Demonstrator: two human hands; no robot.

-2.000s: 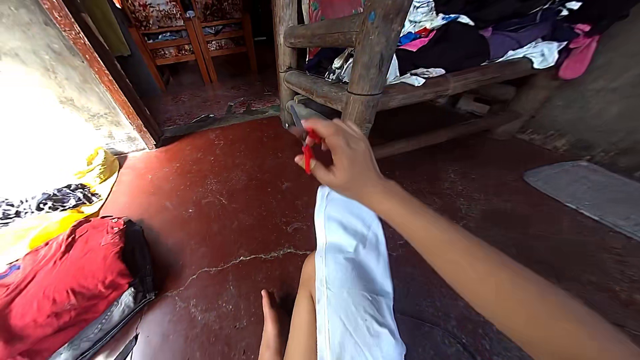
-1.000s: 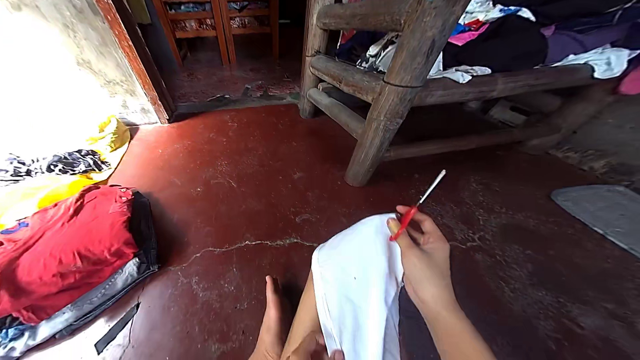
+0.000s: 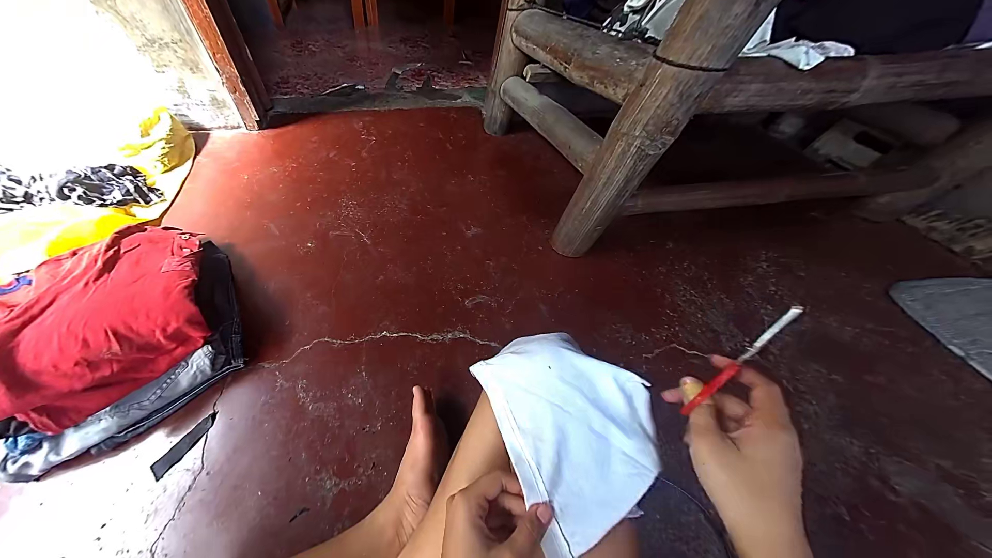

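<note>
A white cloth (image 3: 573, 418) with a stitched hem lies draped over my bent knee. My left hand (image 3: 496, 515) pinches its hemmed edge near the bottom of the view. To the right of the cloth, apart from it, my right hand (image 3: 744, 442) holds small scissors (image 3: 717, 385) with red handles, the pale metal blades pointing up and right. Whether the blades are parted cannot be told. A thin dark thread or cord (image 3: 690, 496) curves between the cloth and my right forearm.
Folded clothes with a red shirt (image 3: 108, 318) on top lie at the left, beside a yellow cloth (image 3: 163, 147). A black strip (image 3: 184, 446) is on the cracked red floor (image 3: 387, 256). A bamboo frame (image 3: 632, 139) bearing clothes stands ahead; a grey flat piece (image 3: 953, 318) lies right.
The left hand, out of view two seconds ago, now pinches the hem. My right hand with the scissors has come down from above the knee to the cloth's right side. The view has tilted down.
</note>
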